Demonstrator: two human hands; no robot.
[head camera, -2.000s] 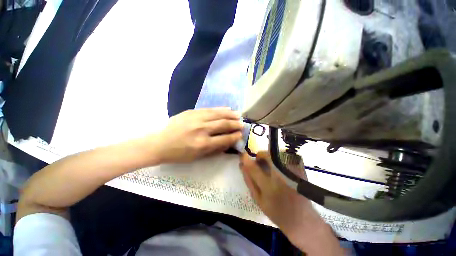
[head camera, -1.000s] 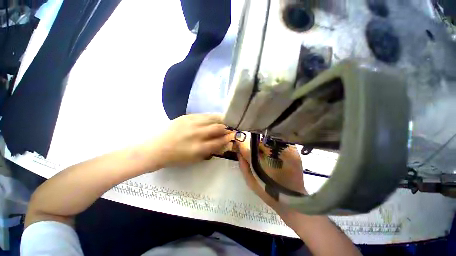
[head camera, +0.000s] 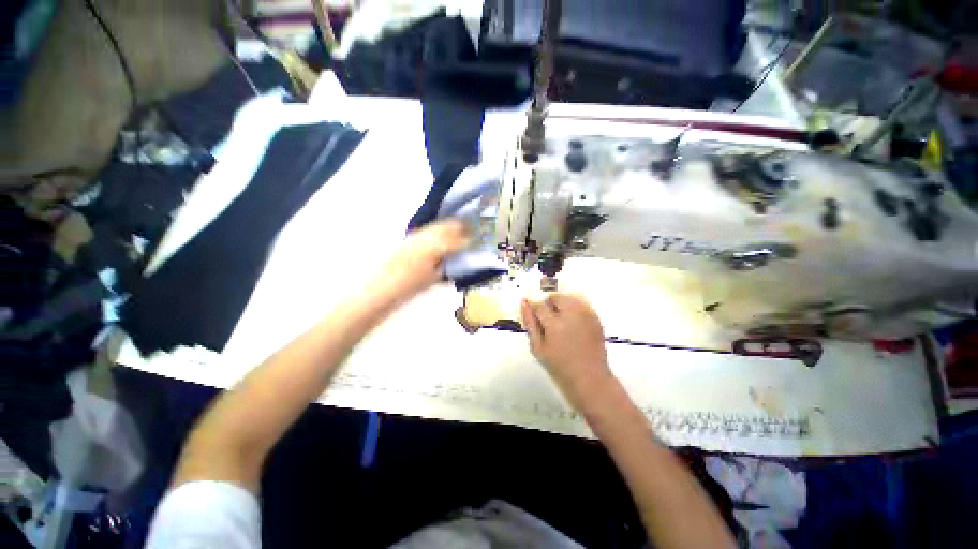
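The off-white sewing machine (head camera: 654, 220) with "JY" lettering has its needle area (head camera: 517, 263) between my hands. A dark panel (head camera: 448, 134) runs from behind the machine head down to its left. A pale grey strip (head camera: 472, 204) lies beside it and reaches the presser foot area. My left hand (head camera: 429, 257) is blurred at the cloth just left of the needle; its grip is unclear. My right hand (head camera: 568, 338) is just right of and below the needle, fingers curled; whether it pinches anything is too small to tell. The shiny needle plate (head camera: 491, 308) shows between the hands.
Dark cut panels (head camera: 231, 252) lie at the table's left over a pale piece. A printed ruler scale (head camera: 729, 426) runs along the near edge of the white table (head camera: 354, 359). Blurred cloth and clutter surround it. A vertical rod (head camera: 545, 64) rises behind the machine head.
The view has pulled back and shows the whole machine. My hands, close together at the needle before, are now apart, the left hand to the left. The needle plate is more exposed.
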